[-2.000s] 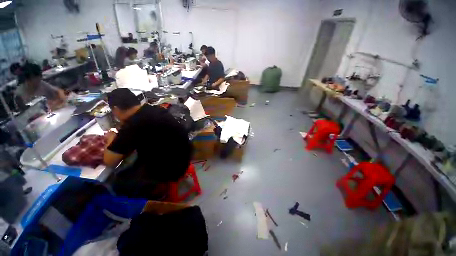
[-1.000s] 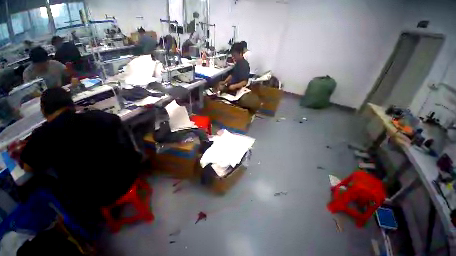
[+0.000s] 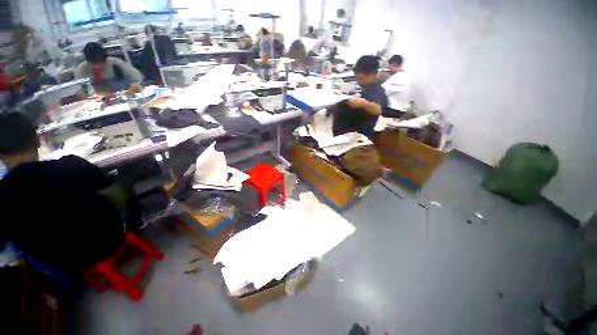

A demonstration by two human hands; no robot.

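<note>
Neither of my hands is in view. Nearest in front of me is a low cardboard box [image 3: 262, 299] on the floor with large white sheets [image 3: 281, 242] heaped over it and clear plastic at its right side. Behind it to the left, another cardboard box [image 3: 208, 229] holds dark cloth and white sheets. A red plastic stool [image 3: 266, 175] stands behind the boxes, near a sewing table. The picture is somewhat blurred.
A person in black [image 3: 59, 212] sits on a red stool [image 3: 127, 268] at left. Another person [image 3: 370, 98] holds dark cloth beside large cardboard boxes [image 3: 327, 176]. Sewing machines [image 3: 111, 131] line the tables. A green sack [image 3: 527, 171] rests by the right wall. Scraps [image 3: 479, 217] lie on the floor.
The view has moved forward and turned right. The white-covered box looks nearer. The person in black has shifted towards the left edge, and the right-hand bench has left the picture.
</note>
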